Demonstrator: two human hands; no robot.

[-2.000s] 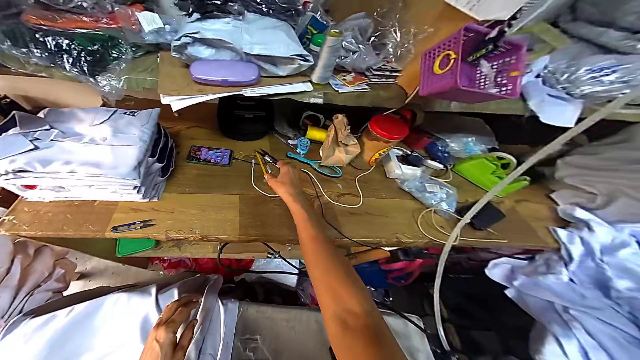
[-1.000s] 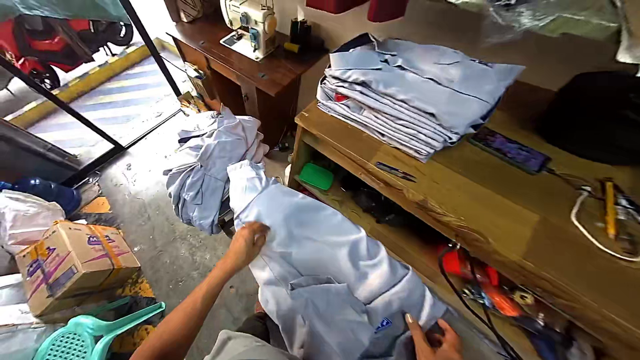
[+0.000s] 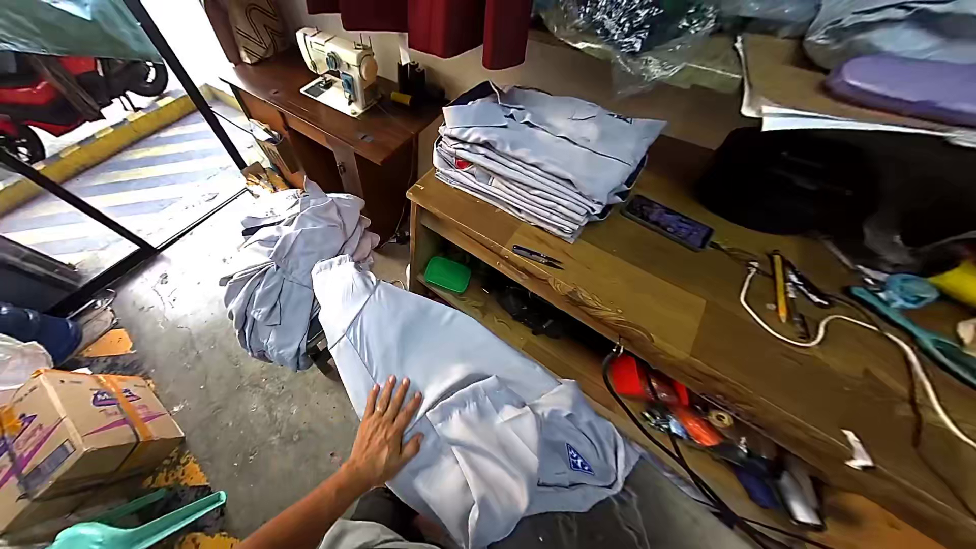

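A light blue shirt (image 3: 473, 389) with a dark blue triangular emblem lies spread out below the wooden table's front edge. My left hand (image 3: 385, 435) rests palm down on its cloth, fingers apart. My right hand is out of view. A stack of folded light shirts (image 3: 545, 164) sits on the wooden table (image 3: 633, 267). Close to its front edge lie thread snips (image 3: 537, 257), and a phone (image 3: 669, 221) is beside the stack. Beyond the shirt's far end is a heap of light garments (image 3: 286, 267).
A sewing machine (image 3: 341, 69) stands on a brown table at the back. On the floor at left are a cardboard box (image 3: 91, 431) and a green plastic item (image 3: 145, 526). Black cables (image 3: 671, 457) hang off the table front; a white cord (image 3: 831, 324) and a cap lie on top.
The right hand, at the shirt's near end one second ago, has left the view. The left hand has moved from the shirt's edge to flat on its middle.
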